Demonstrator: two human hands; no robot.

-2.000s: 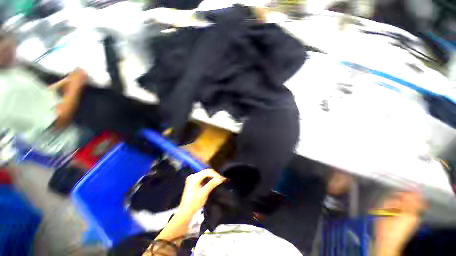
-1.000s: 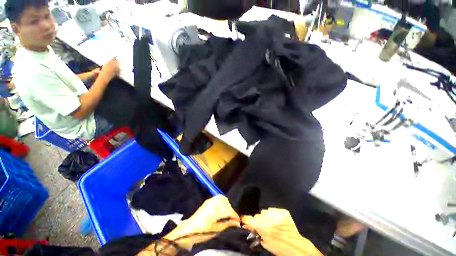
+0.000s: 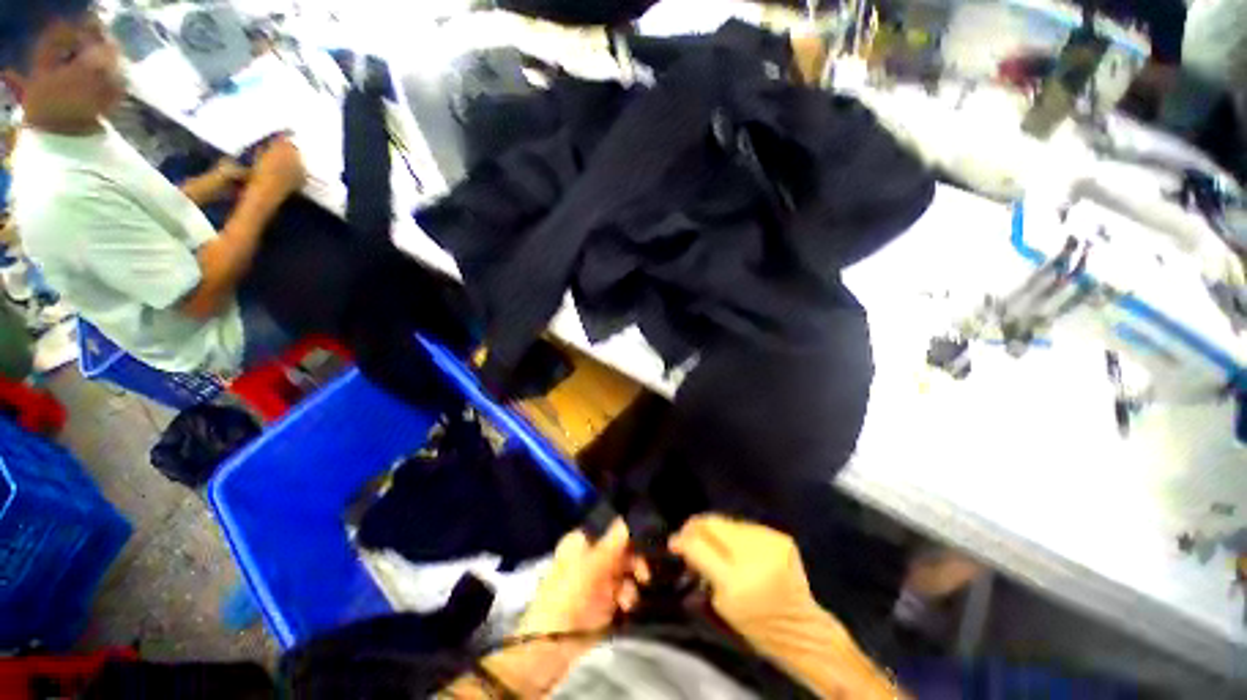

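Observation:
A large black garment (image 3: 711,233) lies heaped on the white table (image 3: 944,438), and part of it hangs over the front edge down to my lap. My left hand (image 3: 588,581) and my right hand (image 3: 745,568) are close together at the bottom centre, both gripping the black cloth at its lower end. A small dark end of cloth stands up above my left fingers. The fingertips are blurred, and I cannot tell whether a tool is in my right hand.
A blue plastic bin (image 3: 294,527) with black and white pieces stands left of my lap, a cardboard box (image 3: 588,404) beside it. A person in pale green (image 3: 110,246) sits at left with black cloth. Blue crate (image 3: 55,533) on the floor; sewing machine parts (image 3: 1026,294) at right.
My right hand has come from the far right, where it held a thin yellow tool, to my left hand at the garment. Both hands have since risen slightly and lifted a bit of cloth.

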